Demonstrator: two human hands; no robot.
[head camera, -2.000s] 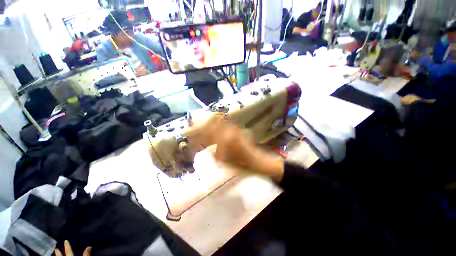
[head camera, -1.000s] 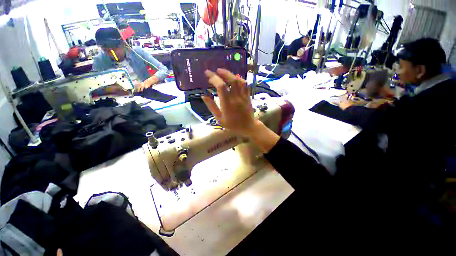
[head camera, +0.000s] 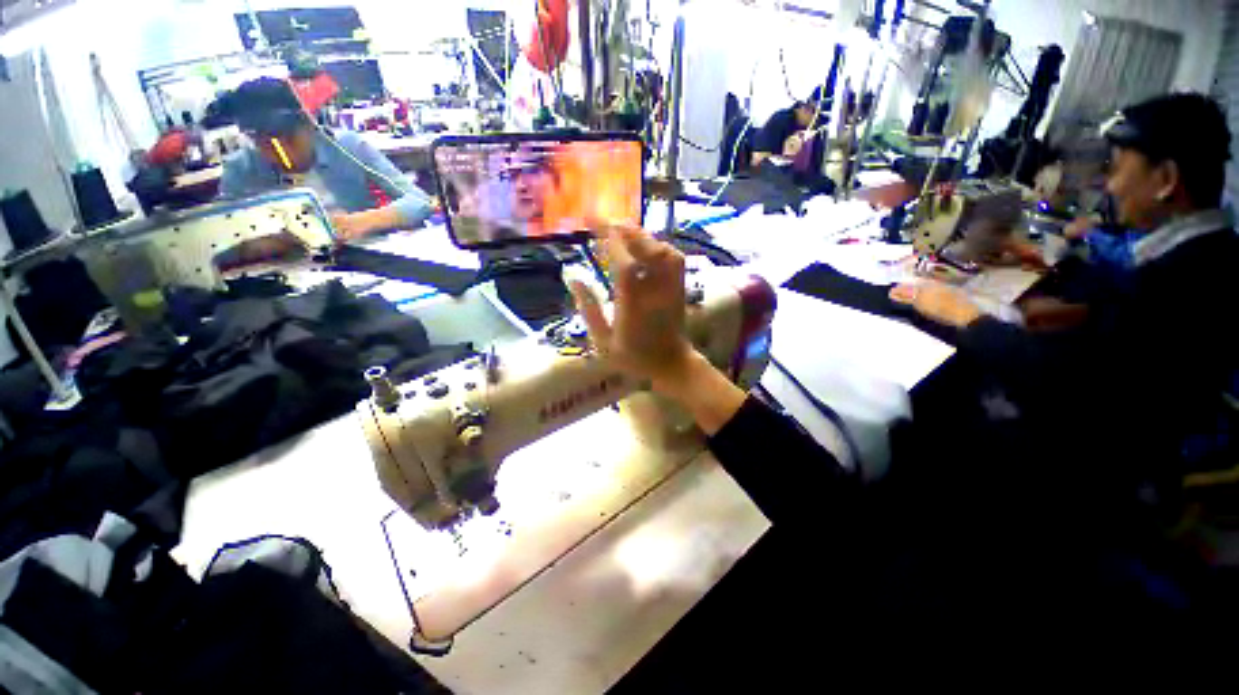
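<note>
A phone (head camera: 541, 190) stands upright in landscape behind the cream sewing machine (head camera: 544, 407), its screen lit with an orange and pale picture. My right hand (head camera: 641, 306) is raised over the machine arm with fingers bent, fingertips at the phone's lower right edge; whether they touch it I cannot tell. It holds nothing that I can see. My left hand is not in view. Black garment panels (head camera: 279, 618) with light grey parts (head camera: 61, 570) lie at the lower left, off the needle area.
The pale machine table (head camera: 584, 611) lies in front. Piled dark cloth (head camera: 245, 360) fills the left, beside another machine (head camera: 204, 238). A person (head camera: 1182, 177) sits at the right, with a hand on black cloth; two more people sit farther back. Thread cones (head camera: 93, 194) stand at the left.
My right hand came off the machine arm up to the phone. The phone's screen went from picture to a dark display and back to a picture. My left fingers left the lower left edge.
</note>
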